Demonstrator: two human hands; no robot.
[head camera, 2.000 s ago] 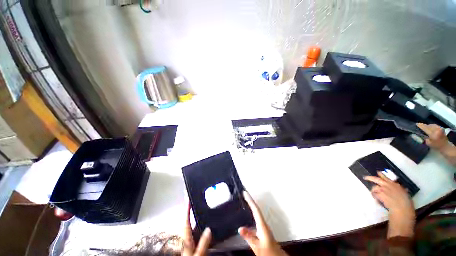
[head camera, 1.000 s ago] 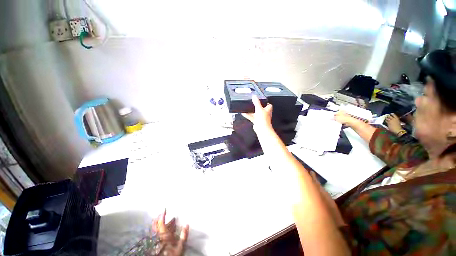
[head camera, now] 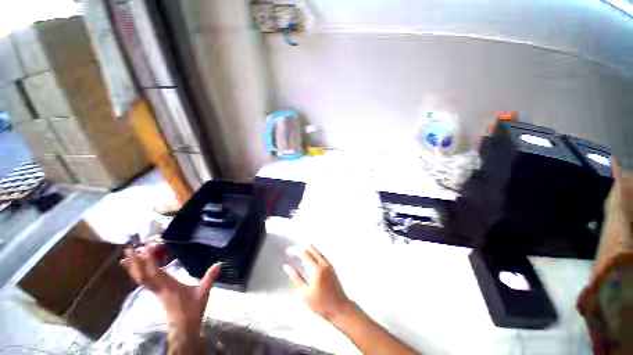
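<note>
A deep nested stack of black inner trays (head camera: 239, 239) stands at the left of the table, with a raised block in the top tray. My left hand (head camera: 170, 288) is at its near left corner, fingers spread and blurred, holding nothing that I can see. My right hand (head camera: 319, 284) is over the white table to the right of the trays, fingers apart. A pale blur shows by its fingertips; I cannot tell whether it is an object or the table.
Black boxes with white items are stacked (head camera: 541, 187) at right; another black box (head camera: 510, 295) lies in front. A silvery tangle (head camera: 395, 225) lies on a black piece mid-table. A kettle (head camera: 284, 135) stands by the wall, an open carton (head camera: 76, 277) at left. Another person's arm (head camera: 614, 229) is at the right edge.
Two seconds ago both hands held a black box; one second ago my right hand was on a box atop the stack. Now both hands are at the left, by the trays, and the view has turned left.
</note>
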